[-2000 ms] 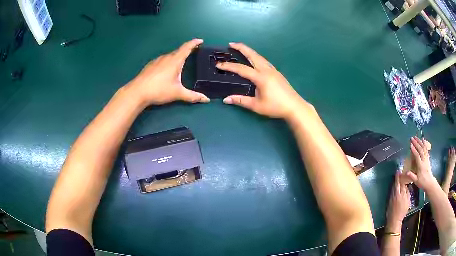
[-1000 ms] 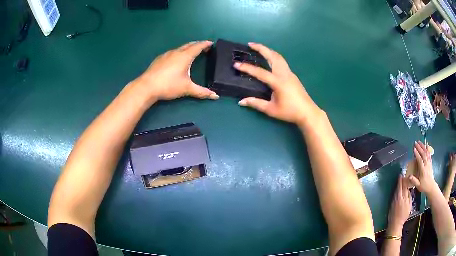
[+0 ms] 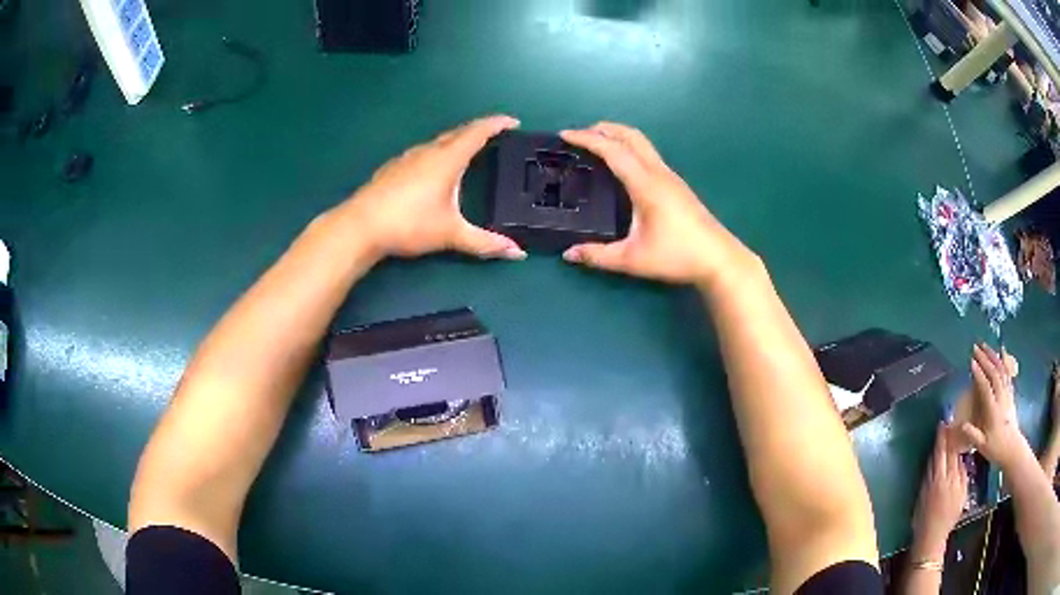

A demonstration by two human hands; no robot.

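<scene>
A square black insert tray point(image 3: 556, 219) with a shaped cut-out in its centre lies at the upper middle of the bench. A small dark item shows in the cut-out. My left hand point(image 3: 430, 198) is curved around the tray's left side, thumb near its front left corner. My right hand point(image 3: 657, 215) is around its right side, fingers at the back corner and thumb at the front. A black-grey retail box point(image 3: 413, 378) stands below, left of centre, its front part-open, showing a tan inside and clear shiny plastic.
Another open black box point(image 3: 878, 370) lies at the right, beside another person's hands point(image 3: 971, 436). A glittering pile of accessory bags point(image 3: 974, 258) is at far right. A black block point(image 3: 366, 23), a thin cable point(image 3: 241, 87) and a white-blue power strip point(image 3: 126, 44) are at the upper left.
My right index finger has moved off the cut-out to the tray's back right edge. The tray now sits squarer between my hands. The whole view has shifted slightly.
</scene>
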